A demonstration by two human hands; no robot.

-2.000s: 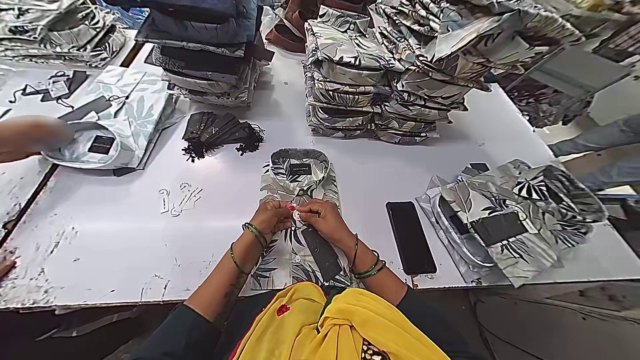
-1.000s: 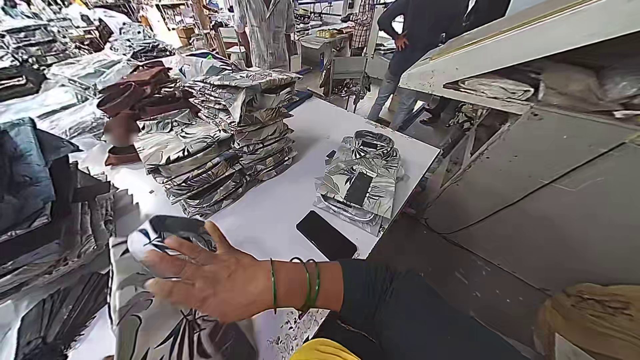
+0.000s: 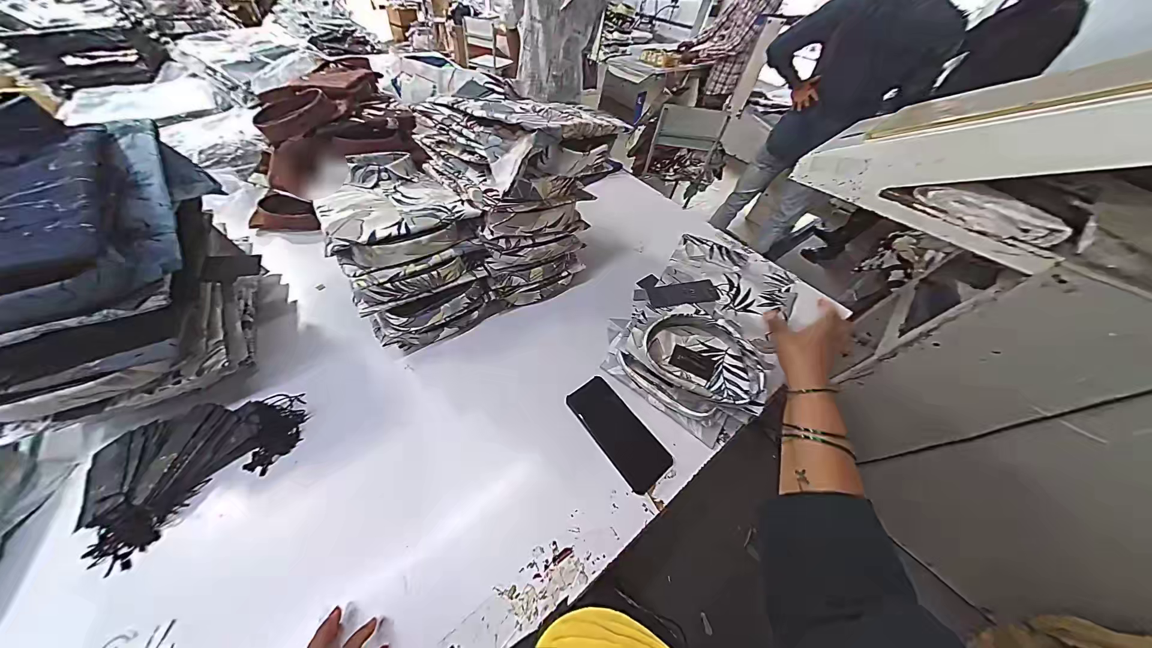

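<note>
My right hand [image 3: 810, 342] is at the right end of the table, its fingers on the edge of a folded leaf-print shirt [image 3: 720, 270] that lies on a small pile of such shirts. That shirt has a dark hang tag [image 3: 681, 293] on it, and a dark neck label [image 3: 692, 362] shows inside a round collar. Left of the pile lies a black smartphone [image 3: 619, 434]. My left hand [image 3: 346, 630] shows only as fingertips at the bottom edge, over the white table [image 3: 405, 504], with nothing visible in them.
Stacks of folded leaf-print shirts [image 3: 423, 261] stand mid-table, with brown garments [image 3: 306, 135] behind. At left are dark folded garments [image 3: 81, 225] and a bundle of black tags with strings [image 3: 180, 468]. A person in dark clothes [image 3: 855, 72] stands beyond the table, near a metal frame [image 3: 972, 162].
The leaf-print shirt that was before me is now on the pile at the right. My right hand has moved out to that pile. The view has swung right.
</note>
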